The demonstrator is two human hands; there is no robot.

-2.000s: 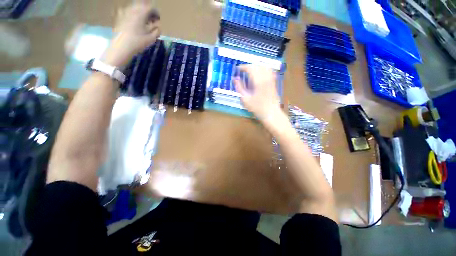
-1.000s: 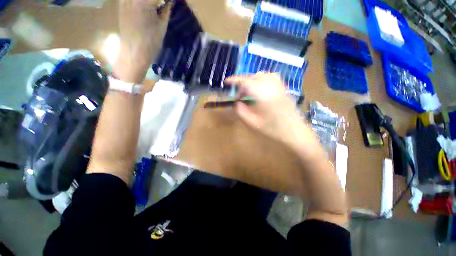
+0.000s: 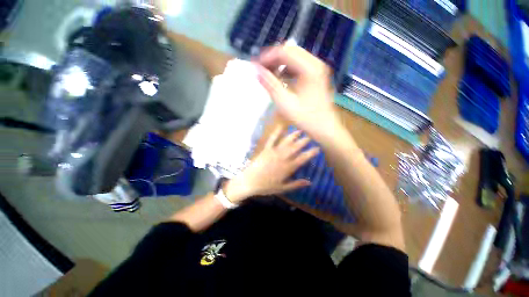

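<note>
Blue striped solar cell pieces (image 3: 323, 181) lie flat on the tabletop close to my body. My left hand (image 3: 279, 165) is palm down at their left part, fingers spread, gripping nothing visible. My right hand (image 3: 301, 87) is above and beyond it, at the upper right edge of the white sheet (image 3: 232, 113). Its thumb and fingers are bent close together; blur hides whether anything thin is between them. Long silvery ribbons (image 3: 258, 130) show along the sheet's right edge. My right forearm hides part of the blue pieces.
Dark cell stacks (image 3: 325, 35) and blue striped stacks (image 3: 394, 72) stand at the far side. A bulky grey-black machine (image 3: 110, 110) is at left. Loose silver ribbons (image 3: 432, 168), white strips (image 3: 439, 235) and a black soldering iron stand (image 3: 490, 174) are at right.
The view has turned left. My left hand has come down from the far side to the blue pieces, now near my body. My right hand has moved to the white sheet; the dark stick-like item no longer shows.
</note>
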